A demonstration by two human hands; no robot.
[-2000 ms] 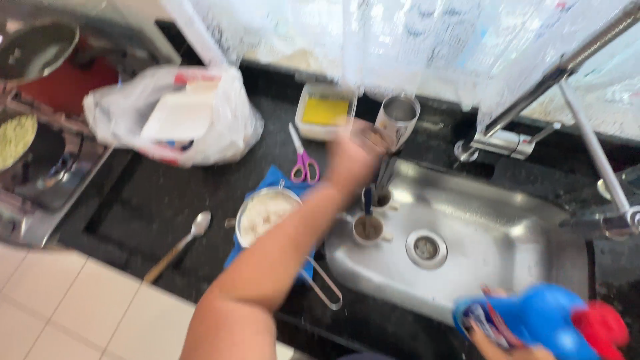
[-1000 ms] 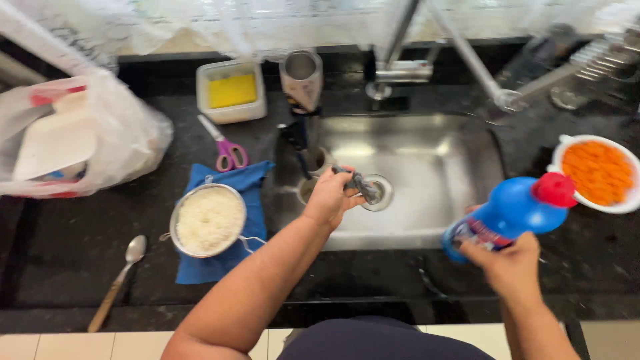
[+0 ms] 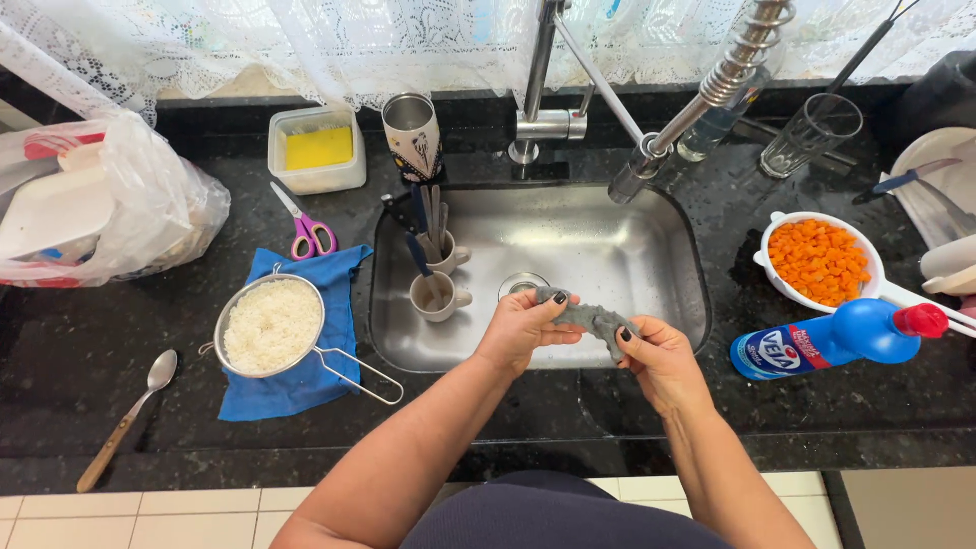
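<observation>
A crumpled grey cloth point(image 3: 591, 319) is stretched between both hands above the front of the stainless steel sink point(image 3: 625, 252). My left hand point(image 3: 522, 328) pinches its left end, and my right hand point(image 3: 657, 357) grips the lower right end. Two mugs stand in the sink's left side: the front mug point(image 3: 440, 297) holds a blue-handled utensil, the rear mug point(image 3: 450, 255) several pieces of cutlery. To the right of my right hand, a blue Veja cleaner bottle point(image 3: 823, 343) with a red cap lies on the counter.
Left of the sink are a strainer of rice point(image 3: 271, 326) on a blue cloth point(image 3: 259, 400), purple-handled scissors point(image 3: 311, 229), a spoon point(image 3: 122, 435), a sponge tub point(image 3: 319, 179) and a plastic bag point(image 3: 160, 206). A tumbler point(image 3: 412, 141), the faucet point(image 3: 545, 126), glass point(image 3: 808, 137) and carrot colander point(image 3: 820, 263) surround it.
My right hand has let go of the cleaner bottle, now on the counter, and has taken one end of the grey cloth. My left hand still holds the cloth.
</observation>
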